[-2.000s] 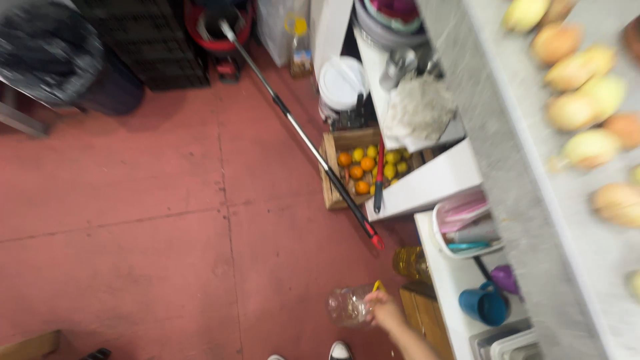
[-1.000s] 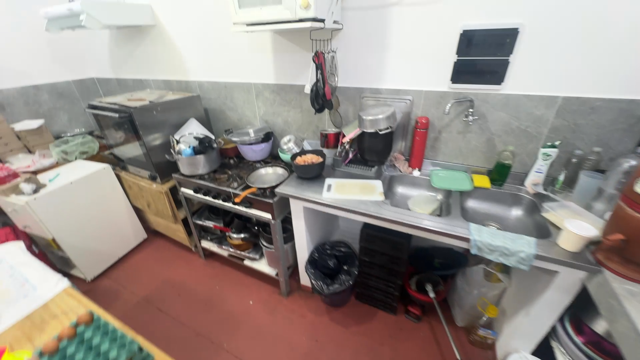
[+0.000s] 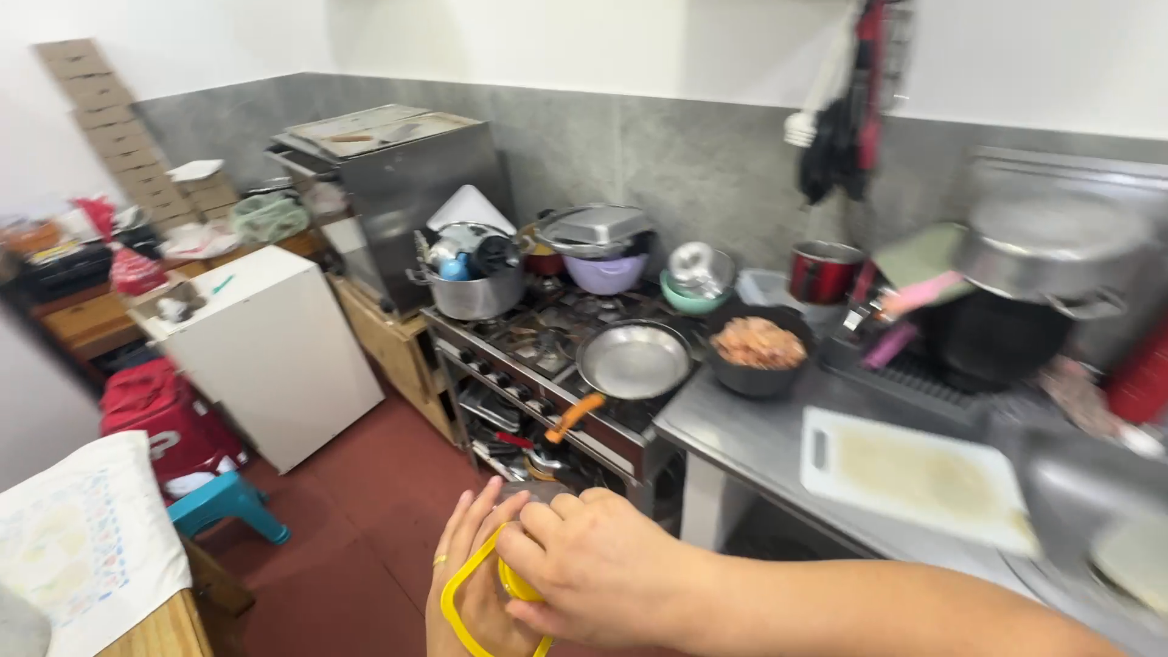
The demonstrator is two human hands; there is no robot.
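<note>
My right hand [image 3: 593, 566] has its fingers closed on a yellow screw cap [image 3: 518, 582] at the lower middle of the head view. Behind it my left hand [image 3: 470, 561] is spread against a clear plastic bottle [image 3: 534, 493], of which little shows. A yellow loop handle [image 3: 456, 607] crosses in front of the left palm. Beyond the hands, a frying pan [image 3: 636, 360] with an orange handle rests on the gas stove [image 3: 547, 333]. A black pot [image 3: 757, 365] holding pale pink pieces, likely raw meat, sits on the steel counter.
A white cutting board [image 3: 912, 470] lies on the counter beside the sink [image 3: 1086, 474]. Pots and bowls crowd the stove's back. At the left are a white cabinet [image 3: 265, 365], a turquoise stool [image 3: 224, 502], a red bag [image 3: 164, 420] and a cloth-covered wooden table [image 3: 151, 630].
The view has swung from floor to stove. Two seconds ago one hand held the clear bottle by its yellow top low over the floor; now both hands are on it in front of me.
</note>
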